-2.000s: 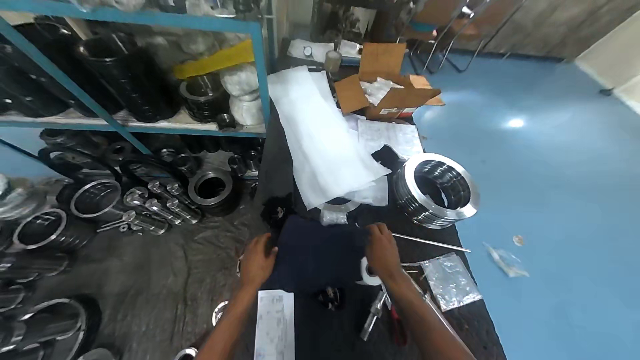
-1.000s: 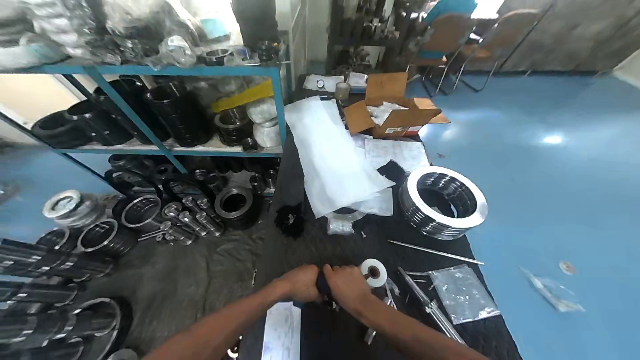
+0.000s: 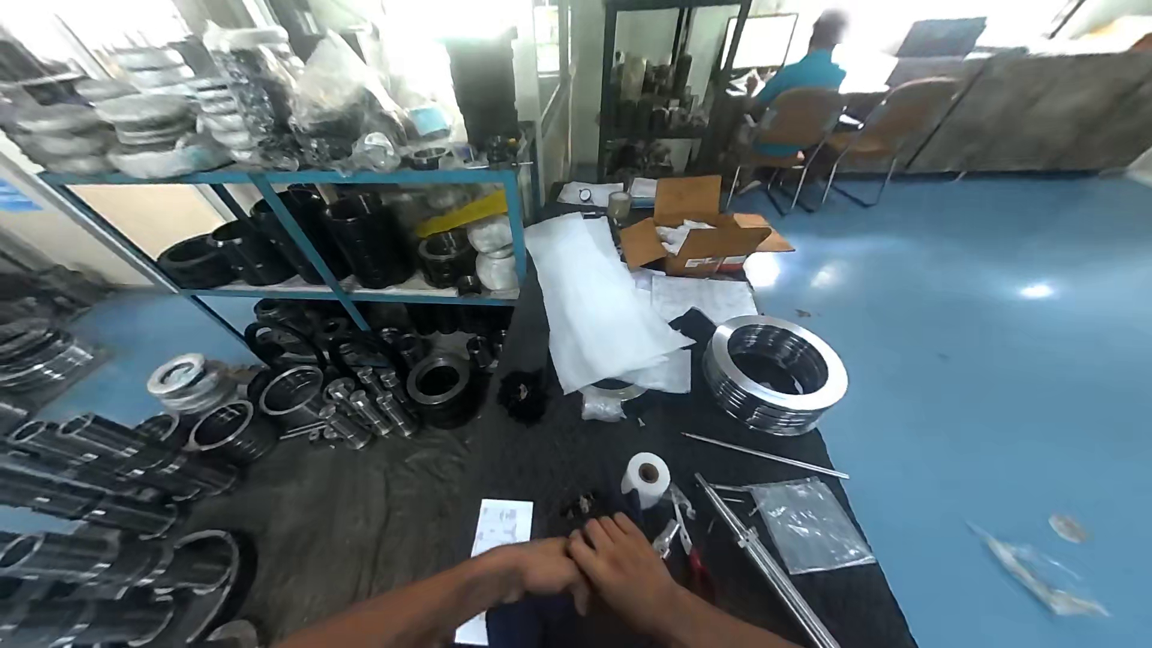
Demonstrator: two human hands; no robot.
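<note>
My left hand (image 3: 540,569) and my right hand (image 3: 623,560) meet close together at the near part of the black-covered table (image 3: 450,540). Dark cloth (image 3: 526,621) shows beneath them, and a bit more rises beyond my right fingers; the hands hide how it is gripped. A small black object (image 3: 585,506) lies just beyond the fingers. Right of it stands a white roll (image 3: 646,477). Pliers with red handles (image 3: 695,549) lie beside my right hand. A printed sheet (image 3: 504,526) is left of and partly under my left forearm.
Stacked metal rings (image 3: 776,373), a thin rod (image 3: 765,454), a caliper-like steel tool (image 3: 765,567) and a plastic bag (image 3: 814,526) lie right. White foam sheets (image 3: 598,306) and an open cardboard box (image 3: 706,238) are farther back. Left stands a blue shelf (image 3: 342,292); a person (image 3: 801,76) sits far off.
Two seconds ago my hands were apart, holding the dark cloth spread flat; now they are together and the cloth is bunched. The view has tilted upward.
</note>
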